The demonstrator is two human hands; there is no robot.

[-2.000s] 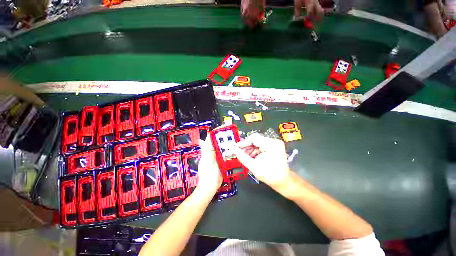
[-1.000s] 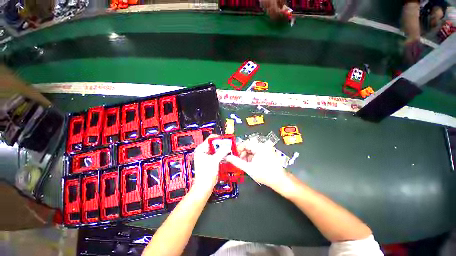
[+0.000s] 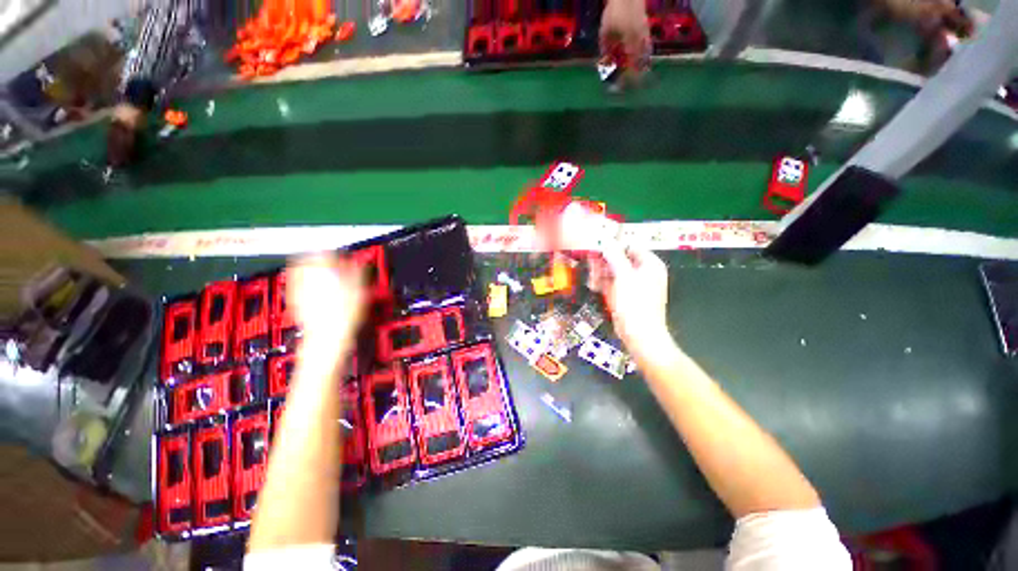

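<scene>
My left hand, motion-blurred, is over the upper row of red shells in the black tray. Its fingers are too blurred to show a grip. My right hand is over the bench by the white strip, fingers pointing at the belt. A blurred pale and red shape lies at its fingertips; whether it is held is unclear. A red unit with a pale spotted panel is on the belt just beyond. Orange-yellow frames, pale spotted plates and clear pieces lie loose on the bench.
A grey arm with a black block reaches in at right. Another red unit is on the belt beside it. Other people's hands work across the belt, near another tray and an orange heap.
My hands have parted: the left moved left over the tray, the right up toward the belt. The red housing is no longer between them. The tray appears lower in view.
</scene>
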